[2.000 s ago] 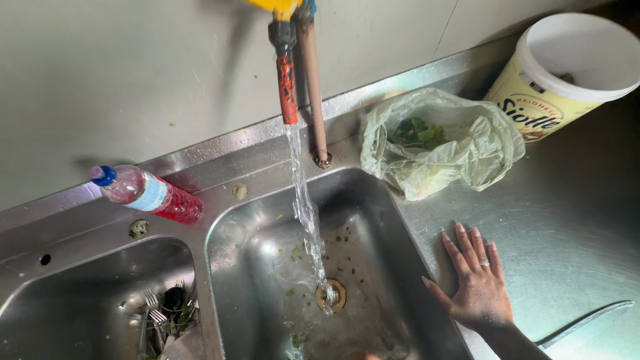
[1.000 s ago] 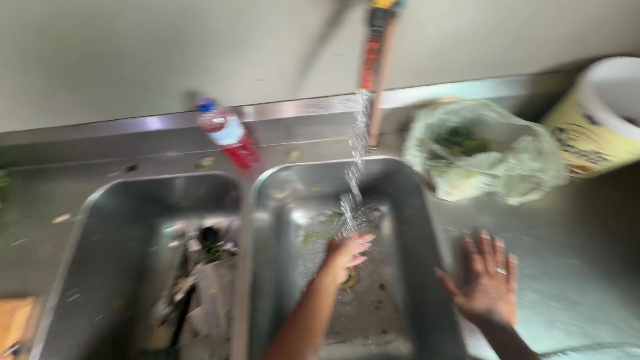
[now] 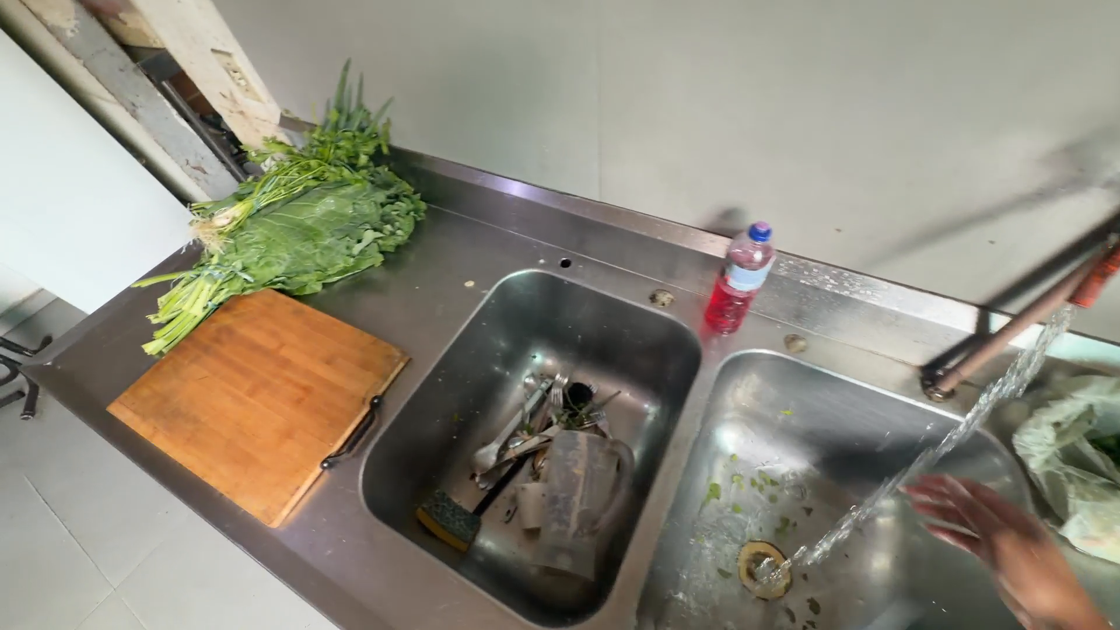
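Observation:
My right hand (image 3: 1006, 547), blurred, hangs over the right sink basin (image 3: 840, 420) with its fingers loosely spread and nothing in them. It is just right of a stream of water (image 3: 945, 446) that falls from a red-ended tap (image 3: 1098, 276) onto the drain (image 3: 764, 569). Small green leaf bits (image 3: 761, 481) lie in that basin. My left hand is out of view. In the left basin (image 3: 604, 315) are a clear plastic jug (image 3: 577, 499), metal cutlery (image 3: 525, 420) and a yellow and dark green scouring sponge (image 3: 448, 519).
A plastic bottle of red liquid (image 3: 739, 280) stands behind the divider. A wooden cutting board (image 3: 262, 398) with a black handle lies on the left counter, below a heap of leafy greens (image 3: 315, 223). A pale plastic bag (image 3: 1081, 464) sits at the right edge.
The view has swung left, bringing the board and greens into sight. My right hand has left the counter and is over the right basin. My left hand, earlier near the stream, is out of view.

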